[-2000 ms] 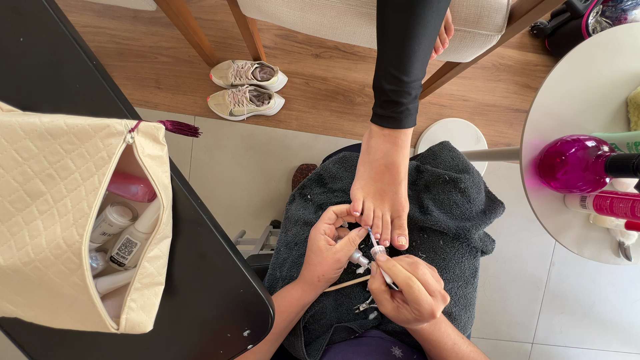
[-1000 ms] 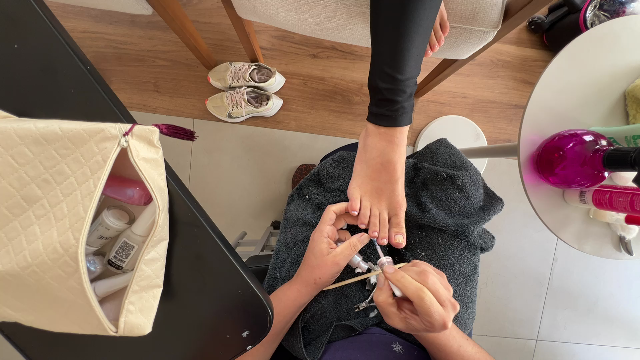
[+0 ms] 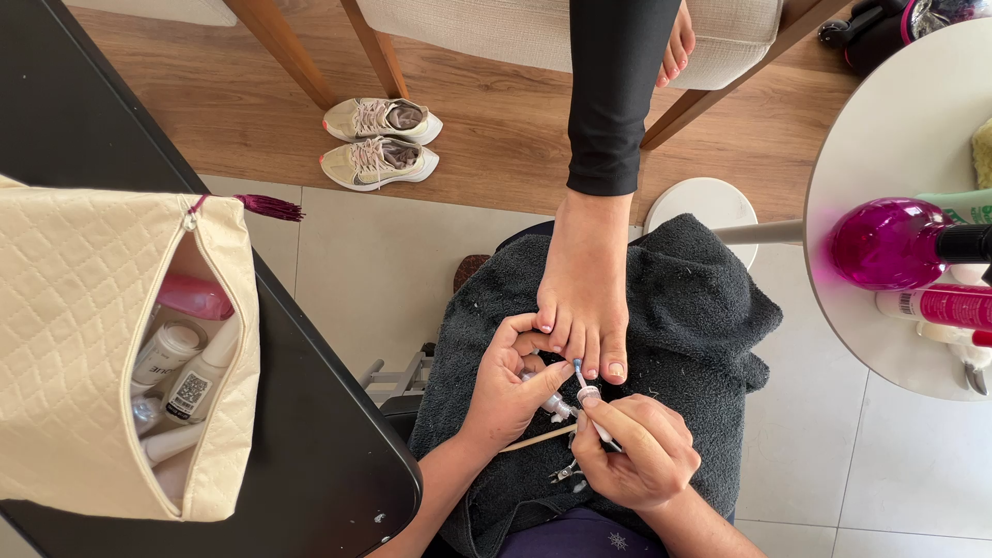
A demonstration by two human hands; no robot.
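Another person's bare foot (image 3: 587, 271) rests on a dark grey towel (image 3: 682, 310) over my lap. My right hand (image 3: 643, 453) grips a nail polish brush (image 3: 589, 395) by its cap, its bluish tip at one of the middle toes. My left hand (image 3: 511, 380) holds a small nail polish bottle (image 3: 552, 397), its fingers touching the smaller toes. A thin wooden stick (image 3: 540, 439) passes beneath my hands. Metal cuticle nippers (image 3: 564, 473) lie on the towel beside bits of white cotton, partly hidden by my right hand.
At left, an open cream quilted pouch (image 3: 85, 333) with several bottles sits on a black table (image 3: 325, 434). A round white side table (image 3: 860, 155) at right bears a magenta bottle (image 3: 887, 242) and tubes. Sneakers (image 3: 381, 164) stand on the floor near an upholstered chair (image 3: 480, 31).
The brush tip was at the toes near the big toe and is now at a middle toe, slightly to the left. My left hand has stayed by the smaller toes with the bottle.
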